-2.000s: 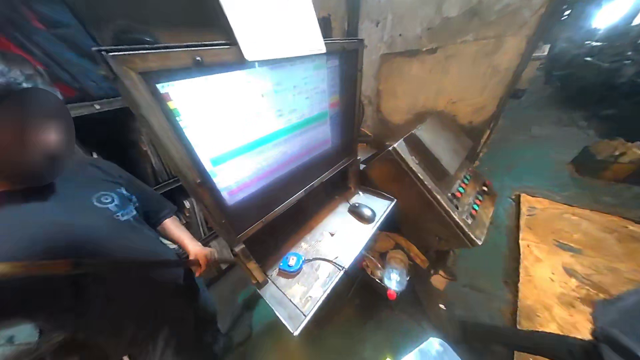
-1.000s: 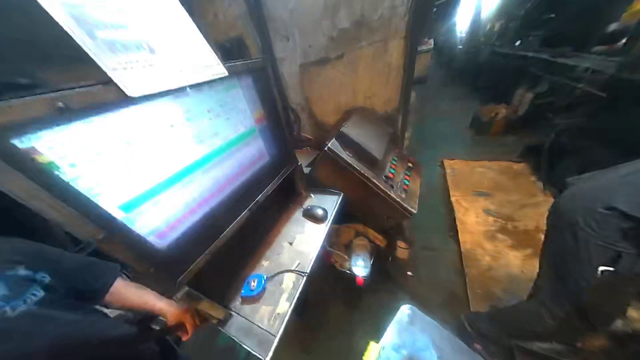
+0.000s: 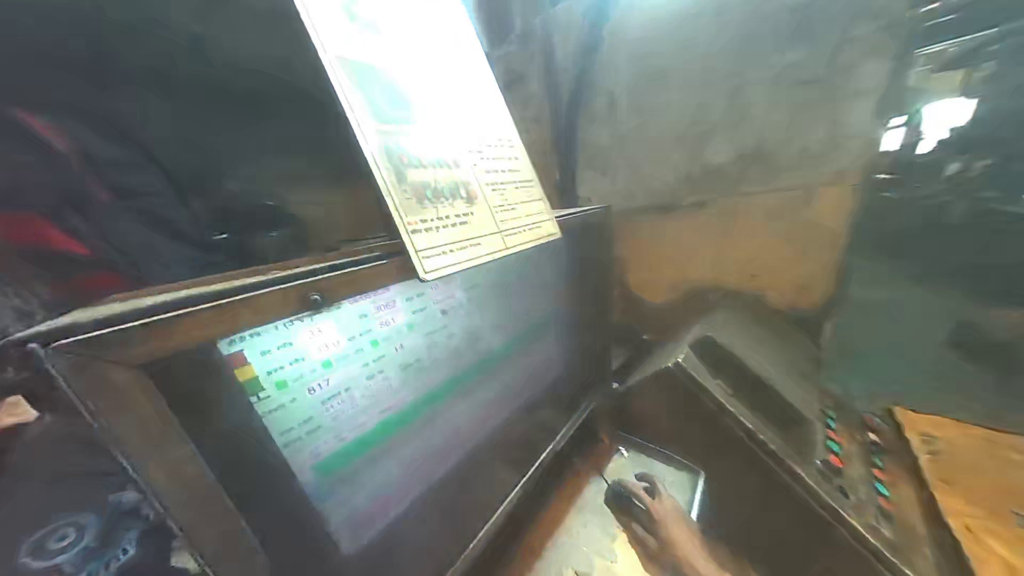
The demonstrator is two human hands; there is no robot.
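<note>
A bare hand, which I take as my right hand [image 3: 664, 524], reaches in from the bottom edge, right of centre. It rests with curled fingers on a dark computer mouse [image 3: 624, 496], which it partly covers. The mouse lies on a pale, worn metal shelf [image 3: 580, 532] below a large monitor [image 3: 408, 424] in a heavy metal frame. The lit screen shows coloured fields and a green band. My left hand is out of view.
A printed sheet [image 3: 480, 192] overhangs the monitor's top edge. Beyond the shelf stands a metal control console [image 3: 744, 432] with rows of coloured buttons. A brown board [image 3: 968, 488] lies at the right. Part of a person in a dark shirt [image 3: 64, 496] shows at lower left.
The hand has come onto the mouse, which lay untouched in both earlier frames. The view has moved nearer the monitor, and the blue object on the shelf has left the frame.
</note>
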